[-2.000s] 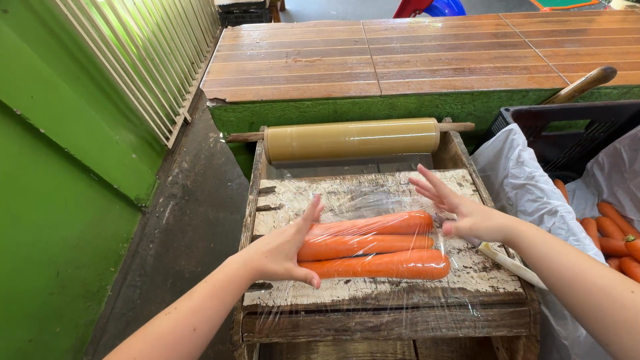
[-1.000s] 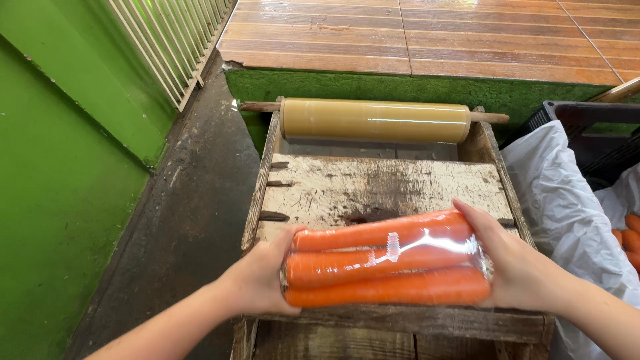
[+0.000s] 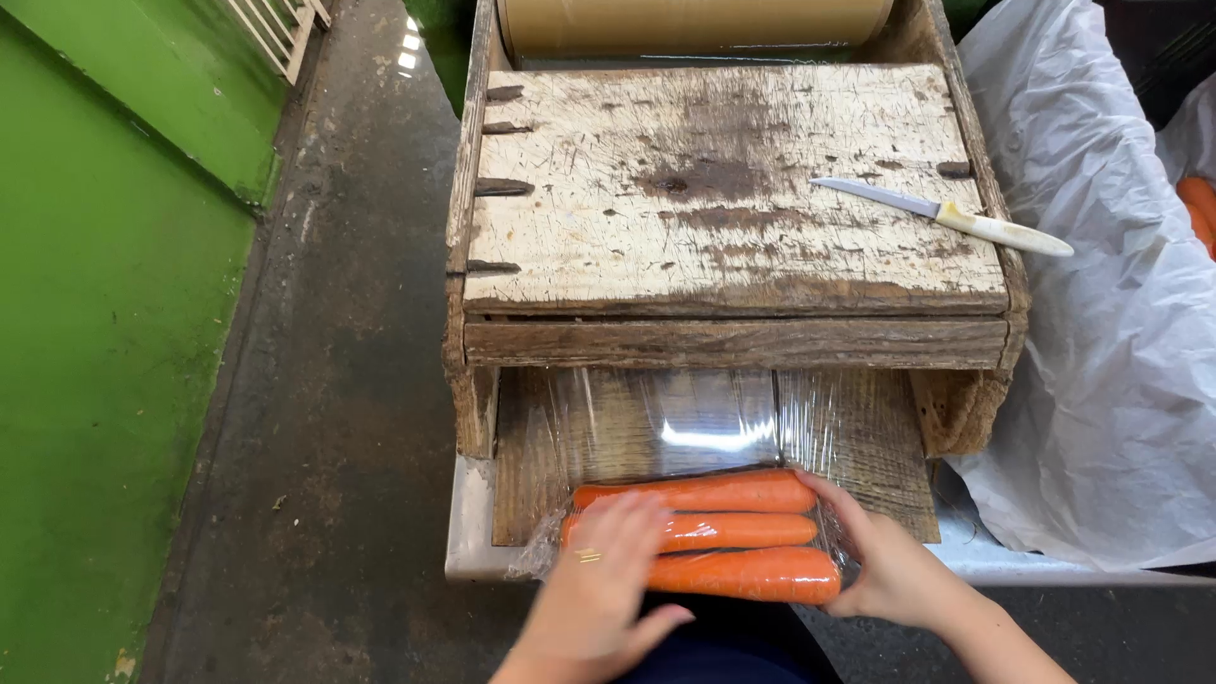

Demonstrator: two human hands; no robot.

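Observation:
Three carrots (image 3: pixel 750 529) lie side by side in clear plastic film at the front edge of the lower wooden board (image 3: pixel 617 408). My right hand (image 3: pixel 888 560) grips their right end, thumb at the near side and fingers at the far side. My left hand (image 3: pixel 608 570), slightly blurred, rests over the left part of the carrots with its thumb apart. Loose film bunches at the left end, and more film stretches over the lower board behind the pack. A knife with a white handle (image 3: pixel 1007 231) lies on the scarred white wooden board (image 3: pixel 608 228) above.
A film roll (image 3: pixel 684 24) sits in the wooden frame at the back. To the right stands a container with a white lining (image 3: pixel 1092 332), with more carrots (image 3: pixel 1199 204) beyond. A green wall (image 3: pixel 95 332) and a metal grille (image 3: pixel 280 33) are at the left. A metal table edge (image 3: pixel 470 532) runs below.
Both hands have brought the wrapped carrots from over the white board down to the lower board's front edge. My left hand has shifted from their left end onto their top. The view has tilted down.

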